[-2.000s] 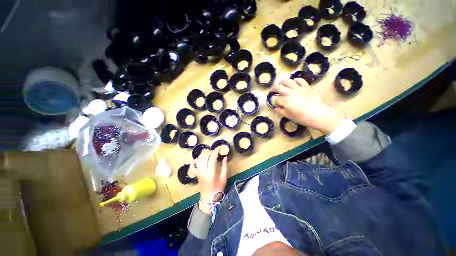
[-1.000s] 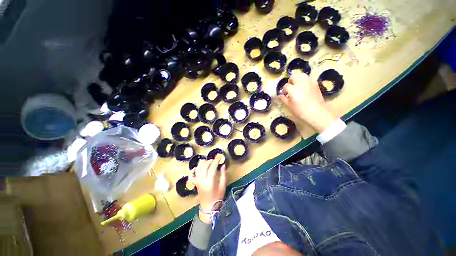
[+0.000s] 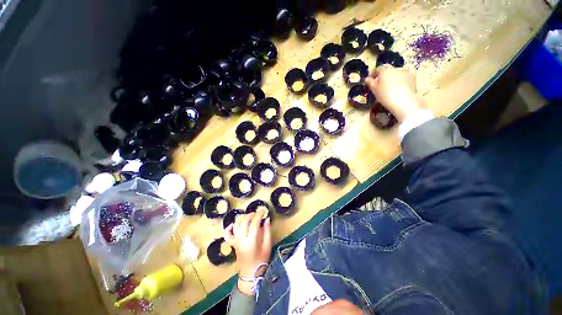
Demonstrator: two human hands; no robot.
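Glossy black cups (image 3: pixel 306 141) stand open side up in loose rows, with pale centres. My left hand (image 3: pixel 249 237) is at the near left end of the rows, its fingertips over the cups there; a grip or a small piece in it cannot be made out. My right hand (image 3: pixel 393 89) is at the right end of the rows, fingertips together beside a cup's rim. Its fingers hide what they may hold. Loose purple trim (image 3: pixel 432 45) lies in a pile beyond my right hand.
A heap of black cups (image 3: pixel 228 95) lies behind the rows. At the left are a clear plastic bag (image 3: pixel 126 224), white round pieces (image 3: pixel 172 186), a yellow bottle (image 3: pixel 159 282) on its side, a white scrap (image 3: pixel 189 248) and a cardboard box (image 3: pixel 55 277). A green edge (image 3: pixel 431 131) borders the bench.
My right hand has moved from the middle cups towards the right end, nearer the purple pile. My left hand stays over the same near cups. The view has shifted, so the bench sits lower and further left.
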